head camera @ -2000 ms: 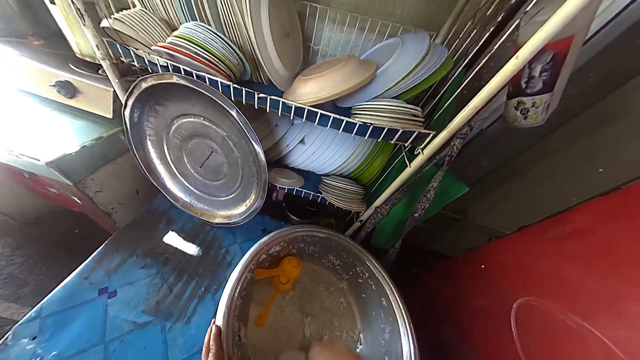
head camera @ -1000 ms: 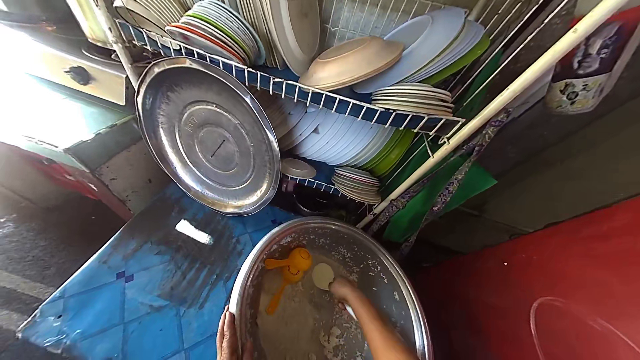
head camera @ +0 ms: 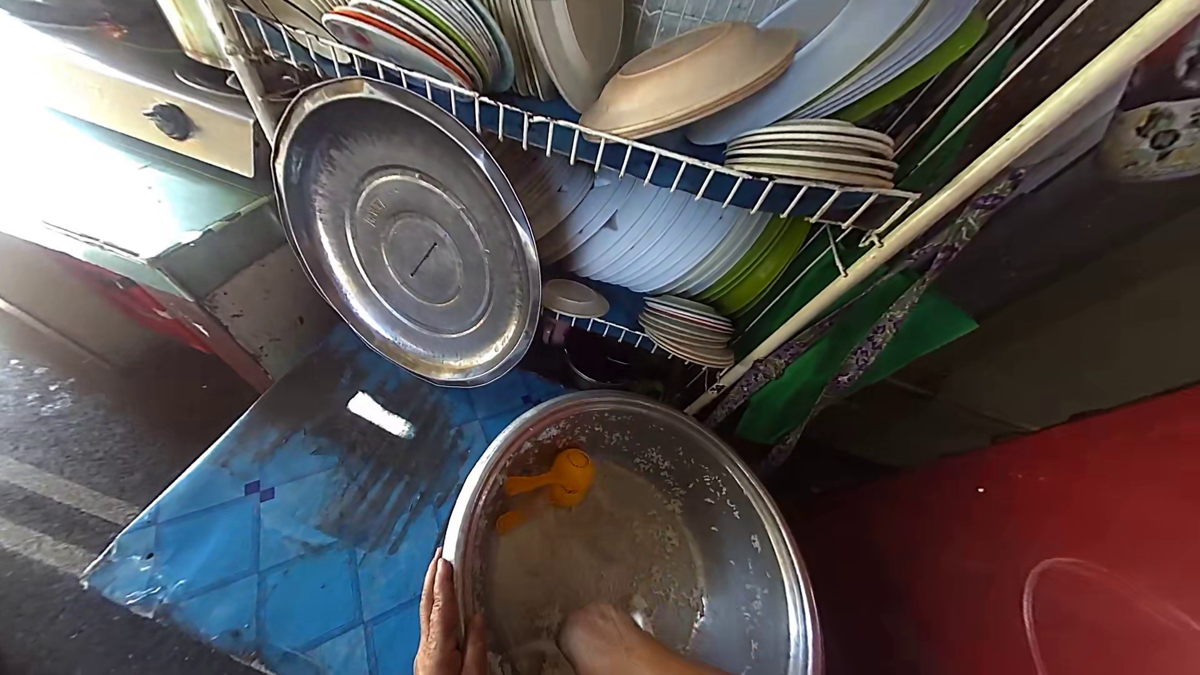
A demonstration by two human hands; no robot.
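Note:
A large round metal pot (head camera: 750, 562) with cloudy liquid and pale grain-like bits on its inner wall stands at the lower middle. My left hand (head camera: 448, 623) lies against the outside of its left wall, fingers pointing up near the rim. Inside the pot, my right hand (head camera: 609, 637) reaches down into the liquid; its fingers are hidden, and a small pale, shiny thing shows beside it. Orange plastic scoops (head camera: 568, 476) rest in the liquid at the upper left of the pot, partly sunk.
A round metal lid (head camera: 412, 244) leans against a white wire dish rack (head camera: 647, 164) full of plates. The pot is beside a blue tile-patterned surface (head camera: 216, 562). A stove (head camera: 169, 122) is at upper left, a red surface (head camera: 1050, 525) at right, and a cream pole (head camera: 984, 141) slants behind the pot.
One second ago my right hand was higher in the pot, by a round pale thing; now it is lower, down in the liquid. My left hand remains at the pot's left side.

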